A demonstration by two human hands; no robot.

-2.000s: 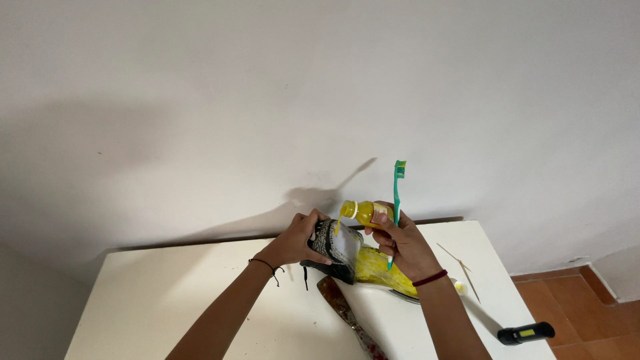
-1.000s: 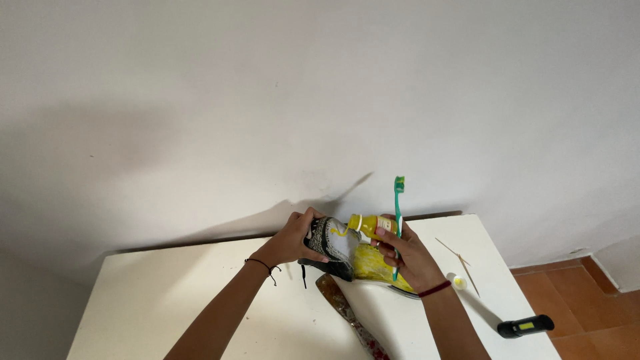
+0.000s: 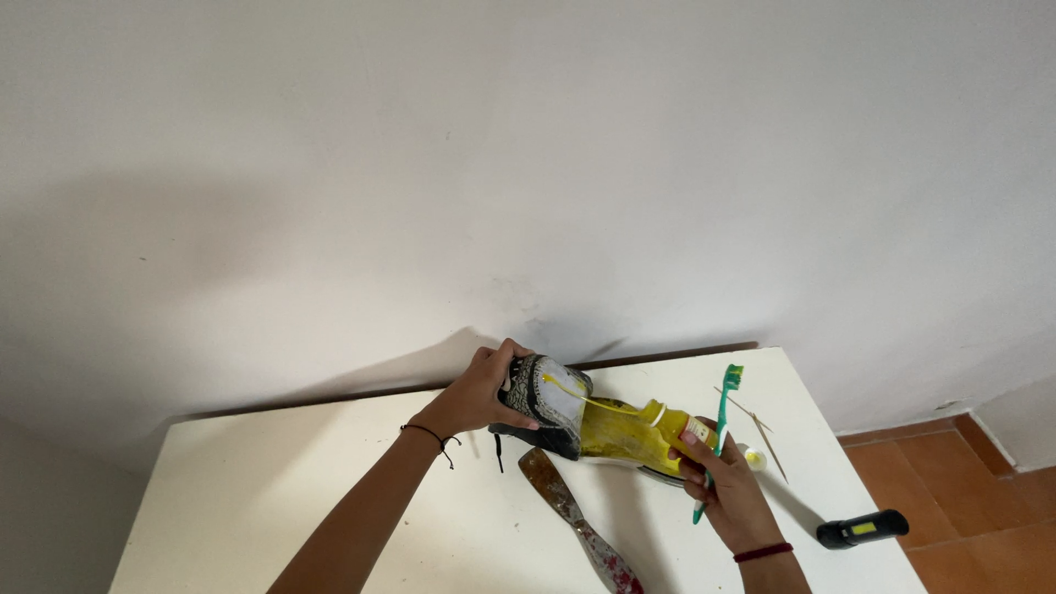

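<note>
My left hand [image 3: 483,394] grips a black and grey patterned shoe [image 3: 540,400], with its pale section turned up and its yellow part [image 3: 623,437] stretching to the right. In my right hand [image 3: 716,474] are a small bottle of yellow paint [image 3: 681,425], tilted with its mouth to the left, and a green toothbrush [image 3: 723,412], bristles up, with yellow on them. A thin yellow strand of paint [image 3: 606,404] runs between the bottle's mouth and the pale section, where a yellow streak lies.
A stained spatula [image 3: 569,511] lies on the white tabletop [image 3: 289,495], nearest the shoe. Right of my right hand are a white cap with yellow inside [image 3: 754,459], thin wooden sticks [image 3: 767,445] and a black flashlight [image 3: 862,528] at the table's right edge. A wall stands behind.
My right hand has moved the bottle and toothbrush down and to the right, away from the shoe's pale section. The white cap, hidden two seconds ago or partly so, shows fully. My left hand keeps its hold.
</note>
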